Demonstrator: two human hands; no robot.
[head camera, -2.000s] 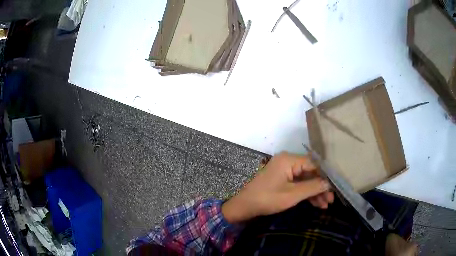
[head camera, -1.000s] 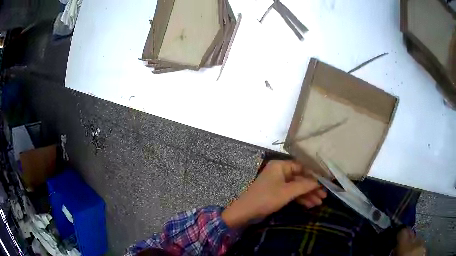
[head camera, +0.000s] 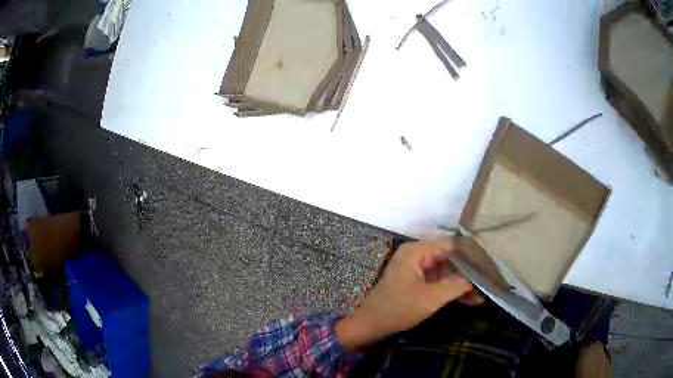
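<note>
A patch pocket piece (head camera: 535, 214), beige with a brown border, lies over the table's front edge. A thin brown sliver lies across its beige face. My left hand (head camera: 417, 291) pinches the pocket's near left corner; the fingertips are partly hidden by a blade. My right hand (head camera: 594, 362) is small and cut off by the bottom edge, at the dark handles of the fabric shears (head camera: 527, 314). The shears' blades are slightly apart along the pocket's near edge and point towards my left fingers.
On the white table (head camera: 177, 96), a fanned pocket stack (head camera: 291, 59) lies at upper left and another stack (head camera: 642, 63) at upper right. Brown offcuts (head camera: 440, 48) lie between them. A blue bin (head camera: 114, 317) stands on the speckled floor at lower left.
The pocket has turned since the first frame, its wide brown band now facing the upper right, and has since shifted a little right and nearer. The shears' blades are closer together than one second ago.
</note>
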